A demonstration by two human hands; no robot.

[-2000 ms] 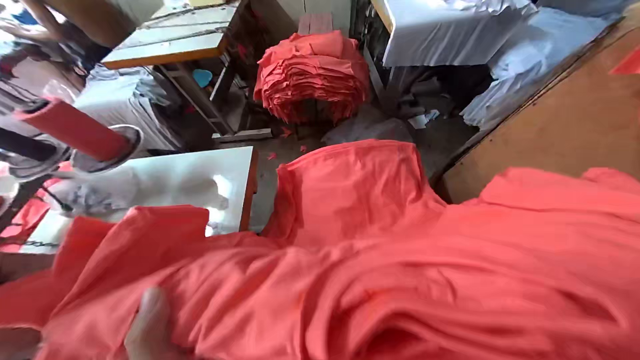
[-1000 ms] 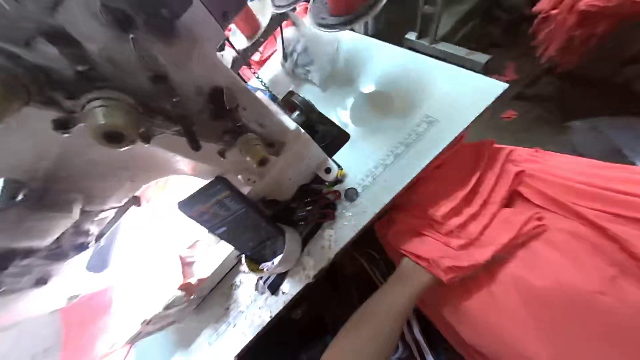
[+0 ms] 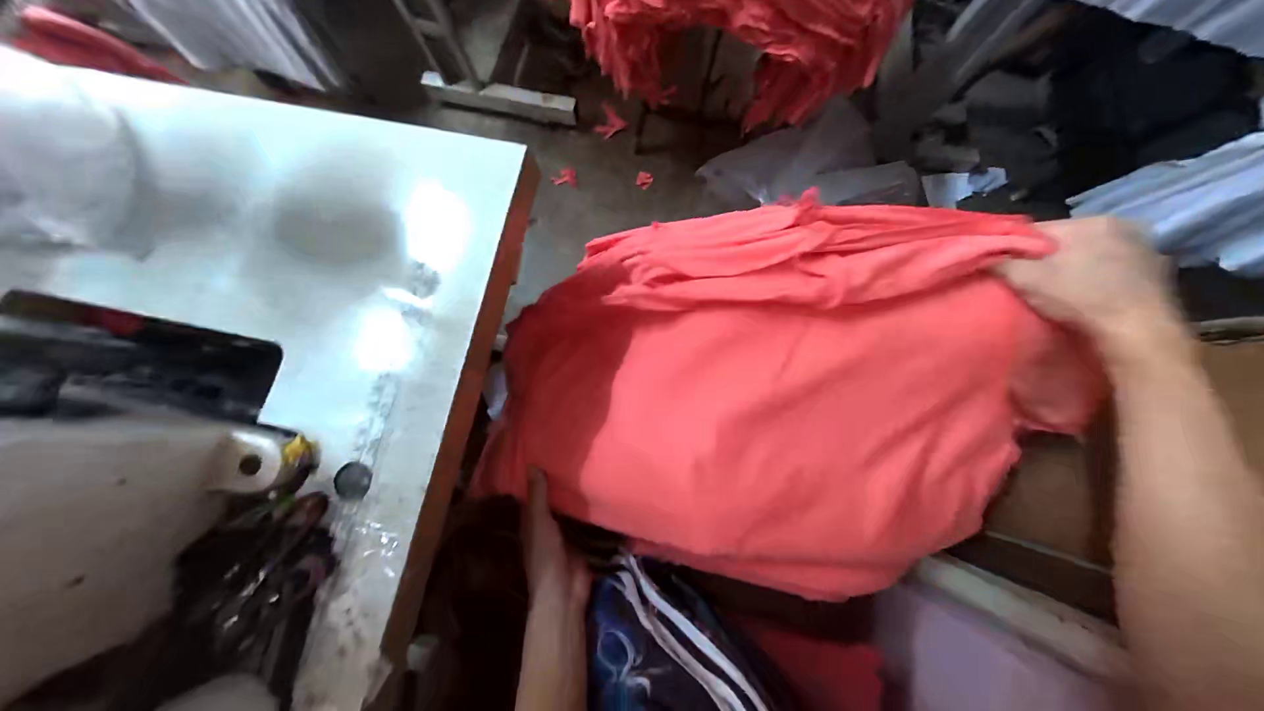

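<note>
A thick stack of coral-red fabric pieces (image 3: pixel 770 415) lies folded over between my hands, beside the table edge and above my lap. At its upper right corner, my right hand (image 3: pixel 1096 276) grips the layered edge, slightly blurred by motion. My left hand (image 3: pixel 553 538) is at the lower left of the stack, its thumb against the cloth and its other fingers hidden below it. Whether those fingers are closed on the fabric does not show.
To the left stands a white sewing table (image 3: pixel 326 217) with a sewing machine (image 3: pixel 109 533) on it. Another red fabric bundle (image 3: pixel 741 39) hangs beyond. Red scraps (image 3: pixel 612 120) and a clear plastic bag (image 3: pixel 800 158) lie on the floor. Whitish cloth (image 3: pixel 1205 197) is stacked at right.
The view has swung from the sewing machine back to the right. The red fabric, spread wide before, is now a compact folded stack, and both hands are in sight at it.
</note>
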